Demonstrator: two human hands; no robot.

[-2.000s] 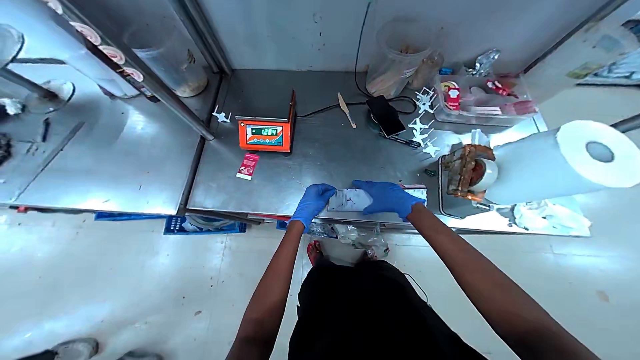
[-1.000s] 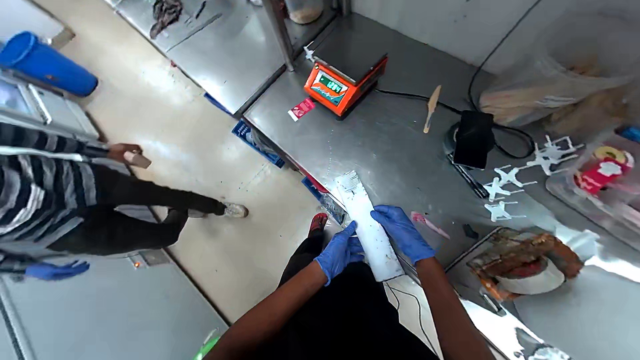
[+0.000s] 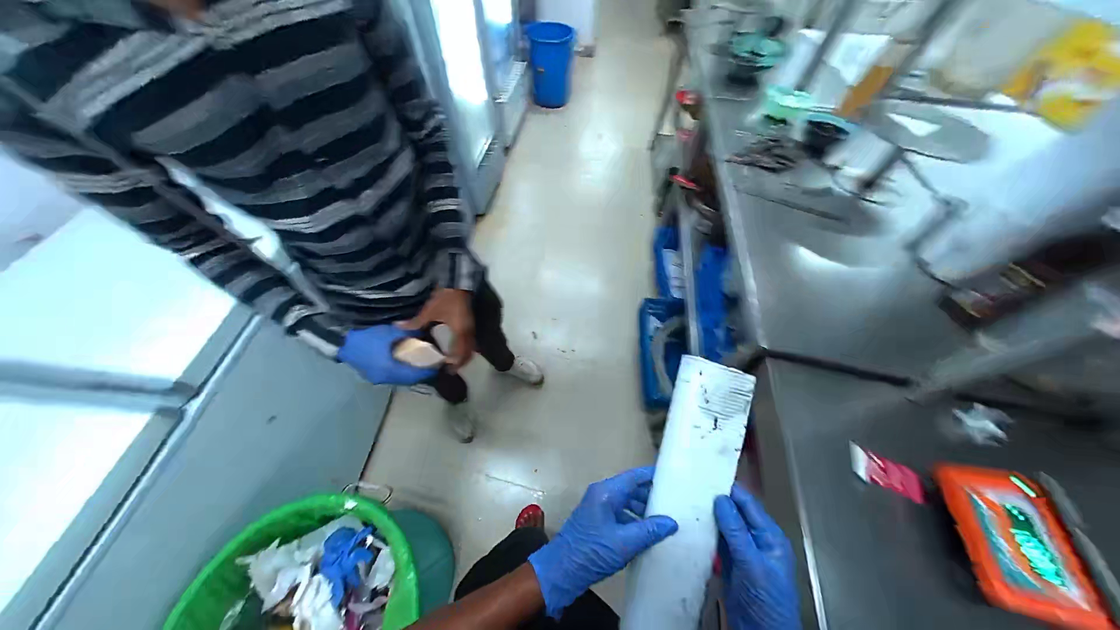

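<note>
My left hand [image 3: 608, 538], in a blue glove, grips the left edge of a long white strip [image 3: 694, 472] that looks like paper or a flattened sleeve, with dark marks near its far end. My right hand [image 3: 754, 560], also gloved in blue, holds the strip's right edge. The strip is held off the counter, over the floor beside it. On the counter to the right lies an orange digital scale [image 3: 1019, 547] with a lit display, and a small pink-and-white packet [image 3: 888, 472] rests left of it.
A person in a striped sweater [image 3: 306, 166] stands at the left, holding a small pale object. At lower left is a green-rimmed bin [image 3: 197, 582] with waste inside. Steel counters [image 3: 822, 437] run along the right, with blue crates [image 3: 661, 350] below. A blue bin [image 3: 551, 66] stands far down the aisle.
The view has swung far left, toward the aisle and the other person. Both my hands keep hold of the white strip, which has moved from the counter's edge to over the floor.
</note>
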